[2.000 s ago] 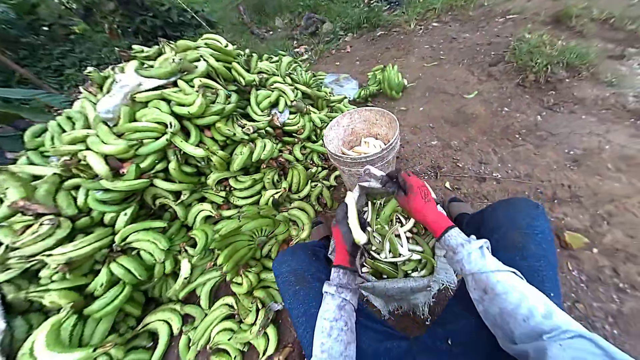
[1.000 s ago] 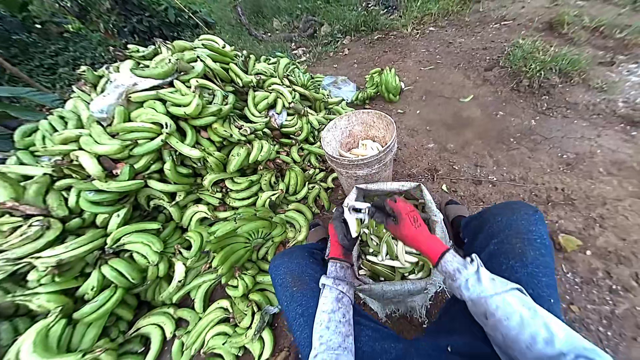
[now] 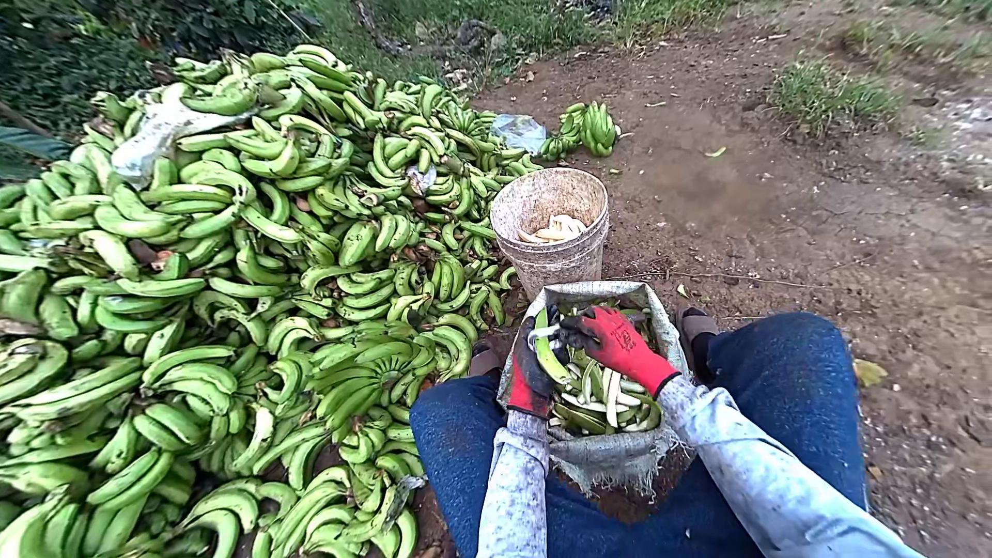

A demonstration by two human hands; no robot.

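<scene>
My left hand (image 3: pixel 532 372), in a red and black work glove, holds a green plantain or banana (image 3: pixel 549 353) upright over the open woven sack (image 3: pixel 612 449). Close beside it, my right hand (image 3: pixel 616 345), gloved the same way, has its fingers at a small pale object (image 3: pixel 544 332) lying across the fruit; whether this is a tool or a strip of peel I cannot tell. Green and whitish peels (image 3: pixel 601 399) fill the sack between my knees. Just beyond the sack stands a dirty plastic bucket (image 3: pixel 554 263) with pale peeled fruit (image 3: pixel 556 229) inside.
A large heap of green plantains or bananas (image 3: pixel 271 232) covers the ground on the left, reaching my left leg. Clear plastic (image 3: pixel 519 132) and a separate bunch (image 3: pixel 593 128) lie behind the bucket. Bare soil (image 3: pixel 736 194) with a grass tuft (image 3: pixel 833 97) extends to the right.
A green fruit now shows in my left hand; two seconds ago that hand held a pale, largely peeled one. My right hand remains close to the left above the sack.
</scene>
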